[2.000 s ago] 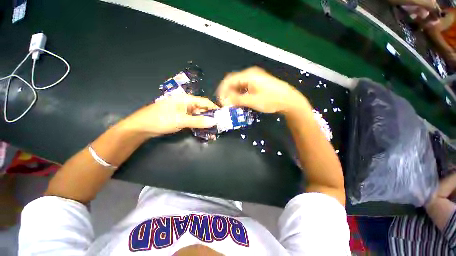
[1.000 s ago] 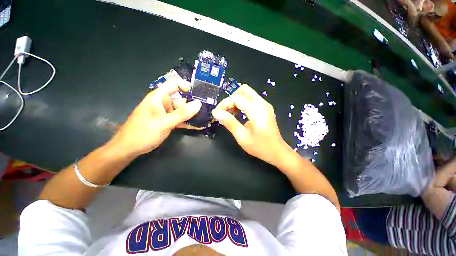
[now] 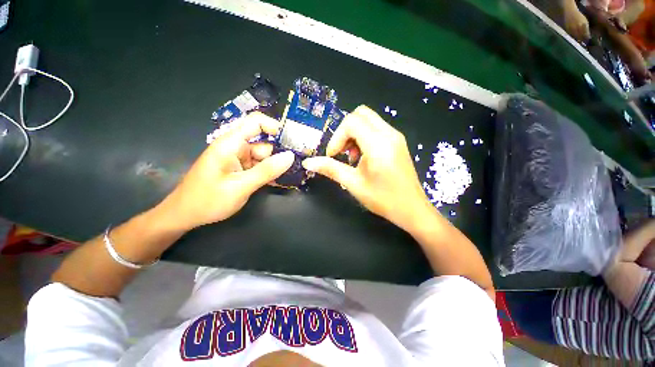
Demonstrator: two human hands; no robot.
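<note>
A phone unit [image 3: 305,127] is held up over the bench, its blue circuit board away from me and its black end towards me. Below the blue is a silver-grey metal cover. My left hand [image 3: 228,163] grips the unit's left side and black end. My right hand [image 3: 375,161] is at the lower right of the unit, thumb and fingertips at the black end beside a small white spot. Whether its fingers grip a piece or the unit is too small to tell. Another phone unit [image 3: 245,102] lies behind my left hand.
A pile of white pieces [image 3: 449,174] lies right of my right hand, with single pieces scattered around. A white cable [image 3: 63,112] with a plug lies far left. A plastic-wrapped black bundle [image 3: 553,190] stands at right. A green conveyor [image 3: 424,44] runs beyond the white rail. Other people's arms show at right.
From two seconds ago, the unit has turned from lying sideways to blue end away from me. Since one second ago, it has tilted slightly, and my right fingertips have closed in on its black end.
</note>
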